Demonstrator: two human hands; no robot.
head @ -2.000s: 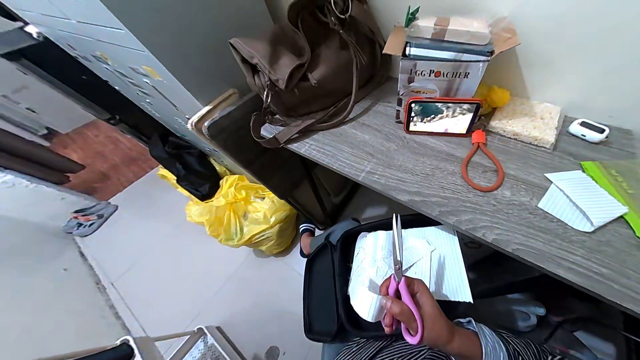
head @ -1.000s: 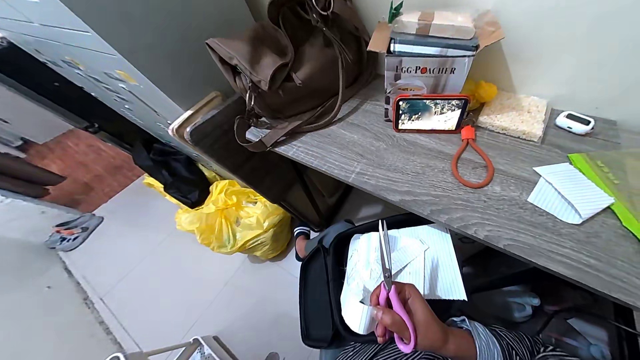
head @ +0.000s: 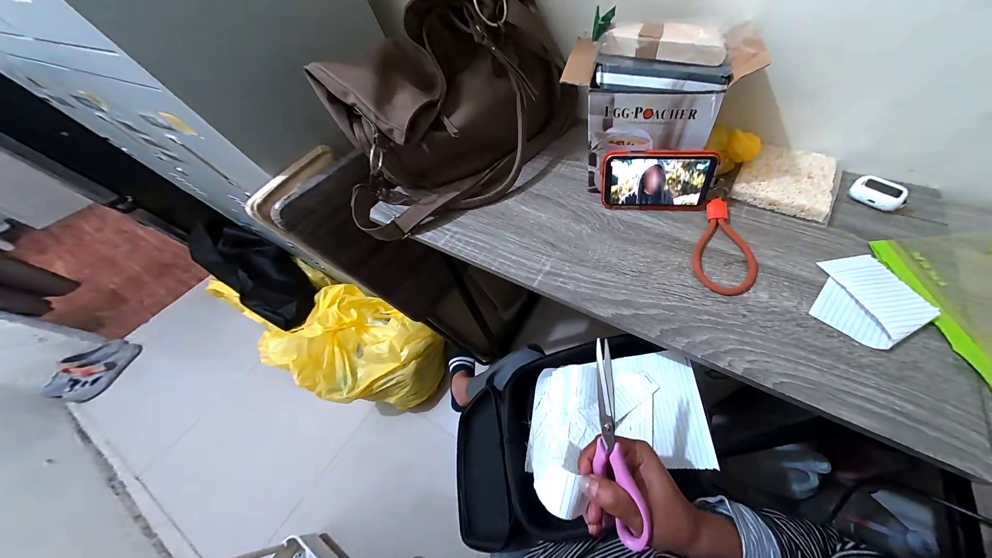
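Observation:
My right hand (head: 639, 492) is closed around the pink handles of a pair of scissors (head: 607, 411). The blades point away from me and are nearly together. Beside my thumb, a curled piece of white paper (head: 559, 492) touches the fingertips; whether they pinch it I cannot tell. Beneath the blades, cut and lined white paper sheets (head: 682, 418) lie over an open black case or bag (head: 484, 473) at my lap. My left hand is out of view.
The wood-grain table (head: 620, 271) holds a brown handbag (head: 465, 116), an egg poacher box (head: 659, 116), a propped phone (head: 659, 180), a sponge-like block (head: 787, 182) and folded lined paper (head: 876, 302). Yellow plastic bags (head: 356, 341) lie on the floor, left.
The picture on the phone screen has changed. My right hand keeps hold of the scissors in much the same place over the paper. The view has shifted slightly.

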